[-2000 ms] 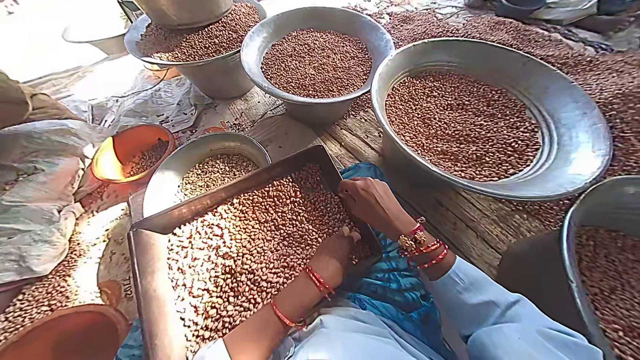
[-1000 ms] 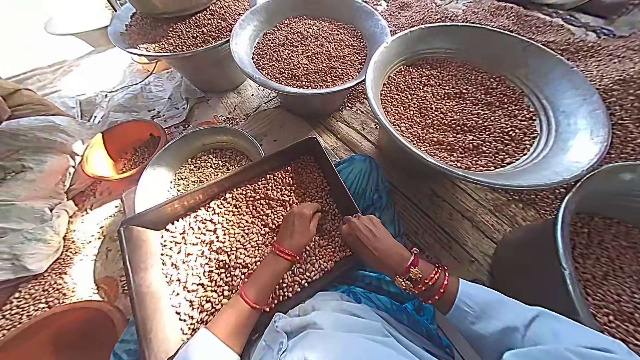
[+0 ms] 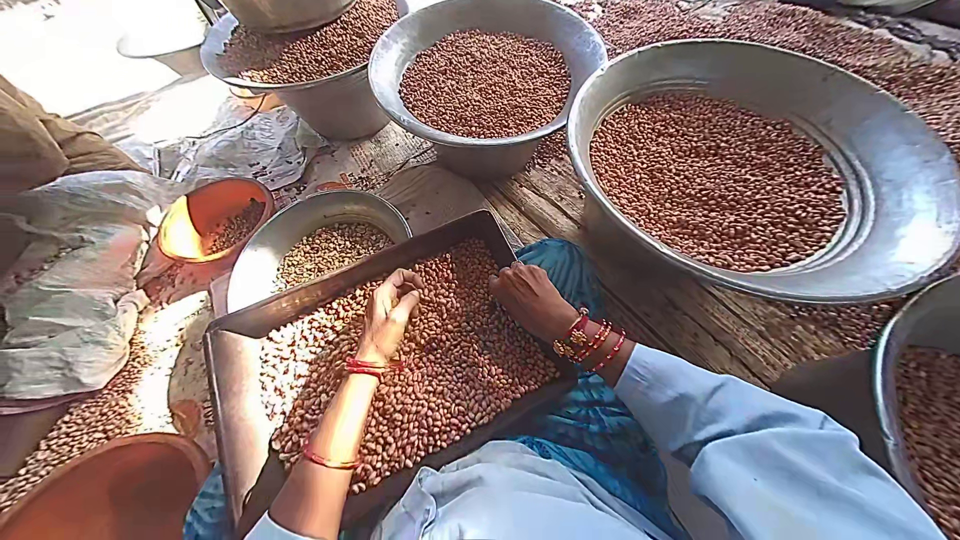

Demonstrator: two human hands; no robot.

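Note:
A rectangular metal tray (image 3: pixel 225 390) full of reddish-brown nuts or seeds (image 3: pixel 450 360) rests tilted across my lap. Over its middle is my left hand (image 3: pixel 390 307), fingers curled with thumb near the forefinger; whether something small is pinched there cannot be told. My right hand (image 3: pixel 529 296) lies at the tray's right rim, its fingers bent over the edge among the seeds, fingertips partly hidden. Red bangles circle both wrists. Just beyond the tray's far side, a round metal basin (image 3: pixel 251 266) contains paler seeds.
Wide metal basins of seeds stand ahead (image 3: pixel 487 139), at the right (image 3: pixel 892 255) and upper left (image 3: pixel 322 97). An orange bowl (image 3: pixel 217 255) and a clay-coloured bowl (image 3: pixel 112 487) are at left. Seeds cover planks and floor; plastic sheeting (image 3: pixel 75 285) lies at left.
My left hand has moved from the tray's right side, near my right hand, leftward and away over the seeds. My right hand stays by the right rim.

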